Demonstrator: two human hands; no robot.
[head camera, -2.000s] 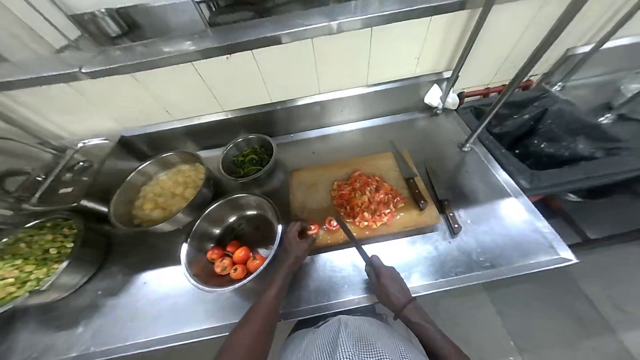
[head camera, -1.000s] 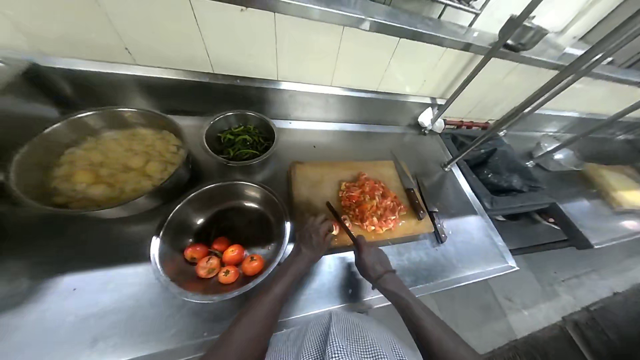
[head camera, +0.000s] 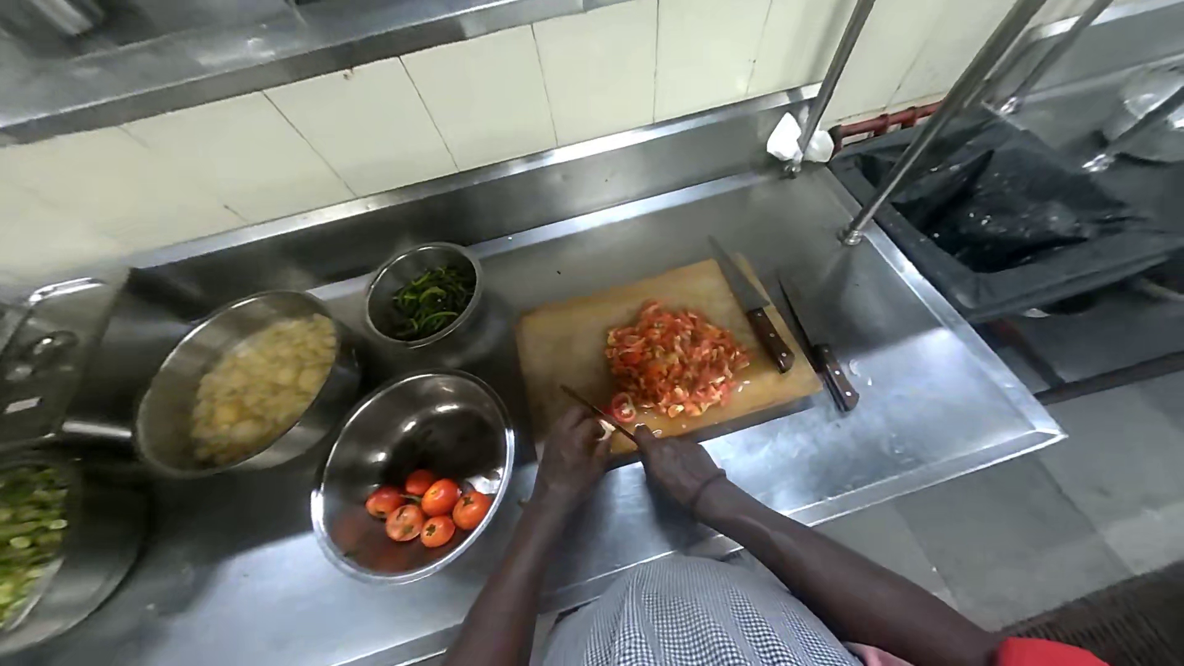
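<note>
My right hand (head camera: 677, 465) grips a kitchen knife (head camera: 599, 412) whose blade points left across the near edge of a wooden cutting board (head camera: 564, 338). My left hand (head camera: 573, 453) rests at the board's near left edge, its fingers on a partly hidden piece of tomato beside the blade. A cut tomato piece (head camera: 622, 405) lies just beyond the blade. Chopped tomatoes (head camera: 675, 356) are heaped mid-board. To the left, a steel bowl (head camera: 416, 402) contains several whole tomatoes (head camera: 439, 498).
One wooden-handled knife (head camera: 766, 331) lies on the board's right part, another (head camera: 832, 375) on the steel counter (head camera: 925, 379). Left stand a bowl of green chillies (head camera: 430, 301), a pan of pale chunks (head camera: 268, 388) and a pot of chopped green vegetables (head camera: 32, 536). A black-lined bin (head camera: 1008, 213) is at right.
The knife in my right hand has shifted from beside the chopped heap to the board's near left part, close to my left hand. The view has swung about.
</note>
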